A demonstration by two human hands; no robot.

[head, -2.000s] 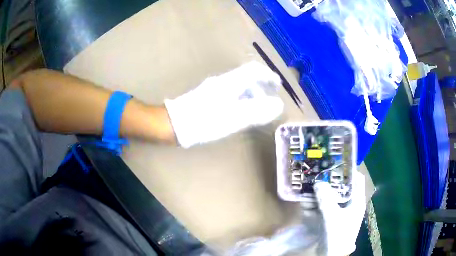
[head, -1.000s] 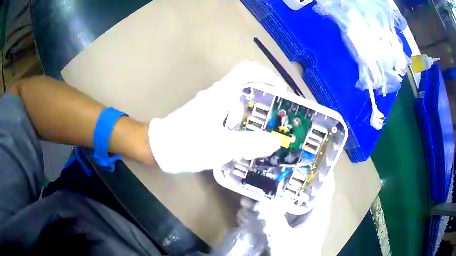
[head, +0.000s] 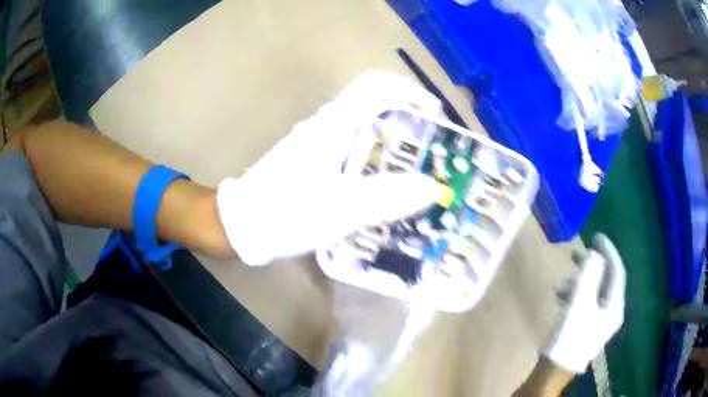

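My left hand (head: 318,182), in a white glove, grips the white power strip housing (head: 508,225) by its left part, with the thumb laid across the open side. The housing is tilted above the cardboard. Inside show a green circuit board (head: 459,167), a yellow transformer (head: 445,195) partly behind the thumb, pale contact rows and blue parts, all blurred. My right hand (head: 591,302), also white-gloved, is open and empty to the right of the housing, fingers apart. Clear crumpled plastic (head: 353,364) hangs below the housing.
Tan cardboard sheet (head: 194,101) lies under the work. Dark tweezers (head: 423,74) lie beside the blue sheet stack (head: 497,62). On the stack are a bagged white cord (head: 578,62) and its plug (head: 591,177). A green conveyor (head: 633,233) and yellow bottle (head: 658,88) are at right.
My left hand took hold of the housing, which moved left, closer, and turned. My right hand let go of it and moved away to the right.
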